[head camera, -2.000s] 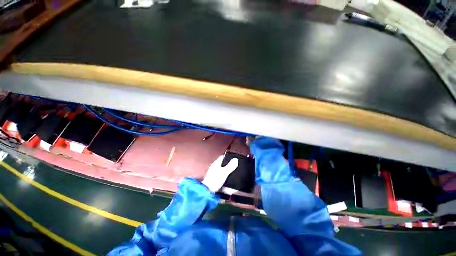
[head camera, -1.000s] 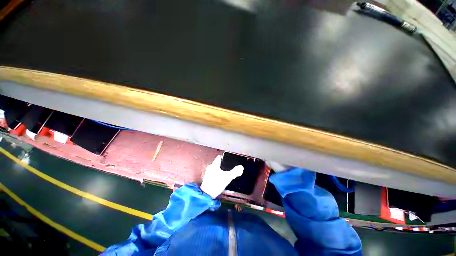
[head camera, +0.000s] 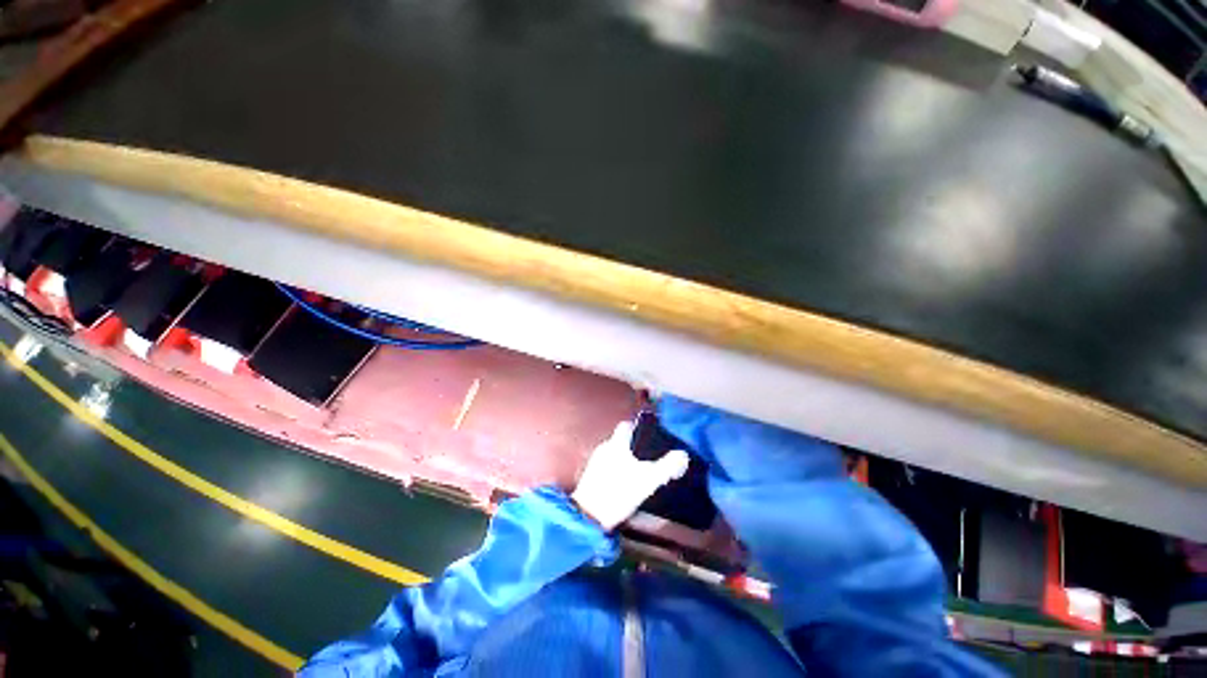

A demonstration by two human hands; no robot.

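A flat black unit (head camera: pixel 679 493) lies on the pink shelf below the worktop, partly covered by my right sleeve. My left hand (head camera: pixel 625 480), in a white glove, holds its left side, thumb on top and fingers at the edge. My right hand is hidden under the worktop edge and behind my blue sleeve, at the back of the unit. What it does there does not show.
Black units (head camera: pixel 312 352) with red-orange pieces stand along the shelf at left, and more (head camera: pixel 1011 550) at right. Blue cables (head camera: pixel 377 337) hang behind. The wood-edged black worktop (head camera: pixel 596 159) overhangs the shelf. A dark cylindrical tool (head camera: pixel 1079 99) lies at its far right.
The view has shifted. My right forearm now reaches across the unit's right part, and the hand has gone out of sight under the worktop edge. My left hand stays on the unit.
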